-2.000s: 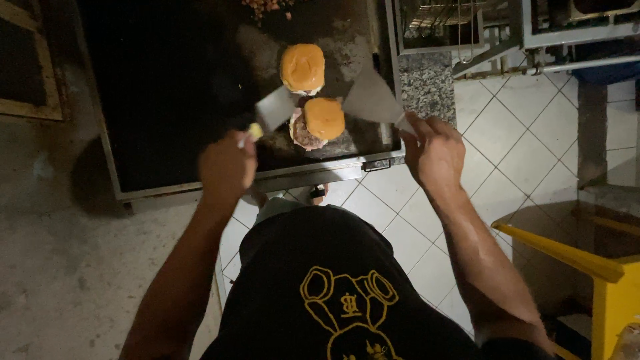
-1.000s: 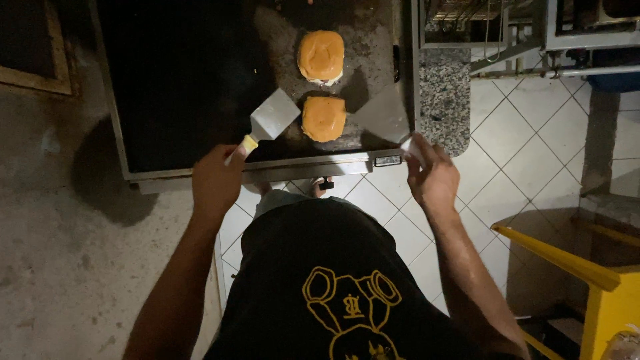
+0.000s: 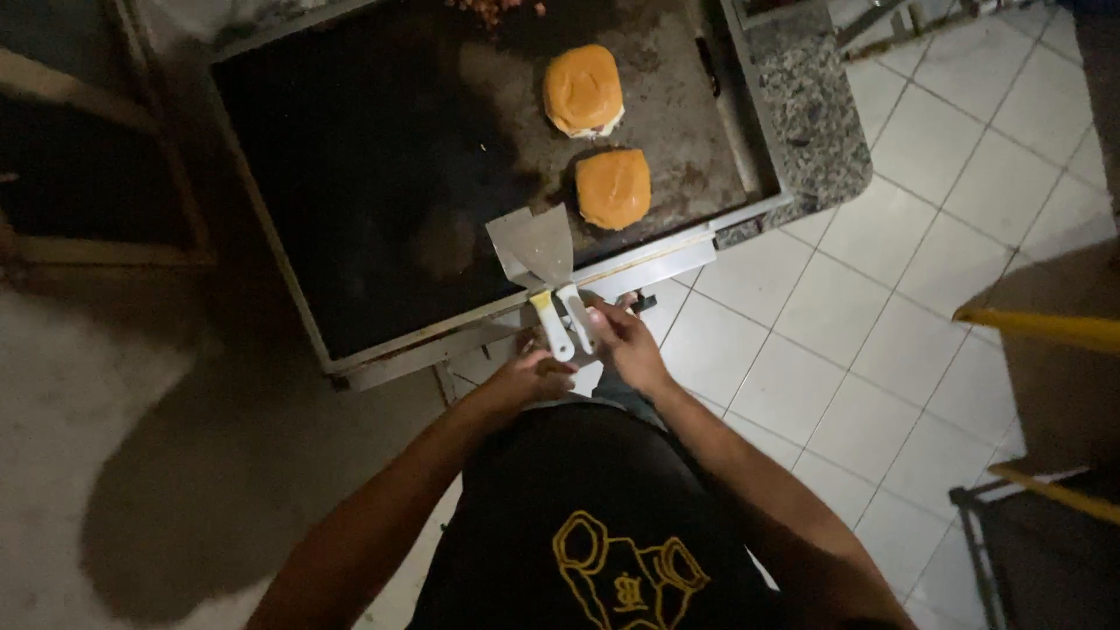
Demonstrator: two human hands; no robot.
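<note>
Two metal spatulas lie side by side over the front edge of the griddle, blades partly overlapping. The left spatula (image 3: 553, 328) has a white handle with a yellow collar; my left hand (image 3: 535, 374) is just beside its handle end, fingers partly curled, and whether it touches is unclear. At the other white-handled spatula (image 3: 575, 317), my right hand (image 3: 623, 337) has its thumb and fingers against the handle. Just beyond the blades sits a bun-topped burger (image 3: 614, 189) on the griddle, and behind it another burger (image 3: 584, 91) with white filling showing at its lower edge.
The flat griddle (image 3: 376, 201) has a raised metal rim. Chopped reddish food (image 3: 494, 9) lies at its far side. A granite counter (image 3: 809, 114) adjoins it on the right. A yellow metal frame (image 3: 1041, 325) stands at the right above the tiled floor (image 3: 840, 350).
Both hands have come together at the griddle's front edge, bringing the spatulas side by side. Two seconds ago the nearer burger's bun sat off its patty; now it covers it. The view has turned.
</note>
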